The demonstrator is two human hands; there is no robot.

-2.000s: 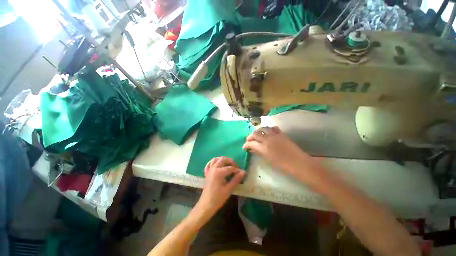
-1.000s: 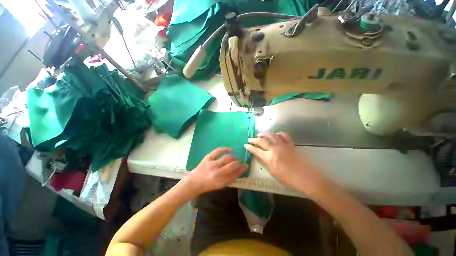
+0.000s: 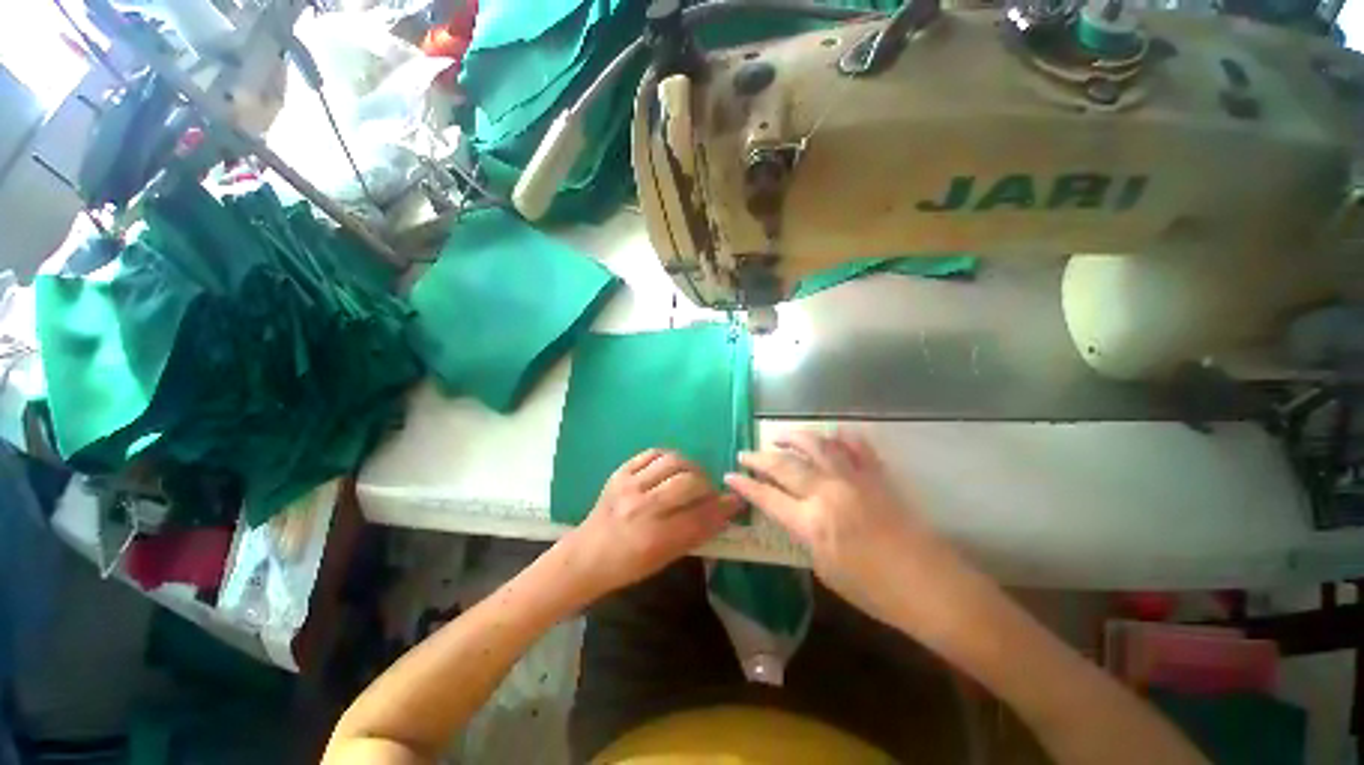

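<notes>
A green cloth piece [image 3: 636, 404] lies flat on the white table, its far right corner under the needle area [image 3: 760, 320] of the sewing machine [image 3: 957, 165]. A narrow folded hem runs along its right edge. My left hand [image 3: 654, 513] holds the near right part of the cloth, fingertips at the fold. My right hand [image 3: 820, 493] is slightly blurred, with its fingertips touching the hem at the near right edge. Whether its fingers pinch the cloth is hard to see.
Green cut pieces [image 3: 509, 307] lie left of the needle. A big ruffled green heap [image 3: 247, 351] is at the far left. A larger green stack [image 3: 546, 82] and the lamp tip [image 3: 551, 168] are behind. A clear bottle-like thing [image 3: 763, 620] is below the table's front edge.
My right hand has moved toward the near edge along the hem, away from the needle. My left hand has moved onto the cloth's near right corner. The view has shifted slightly.
</notes>
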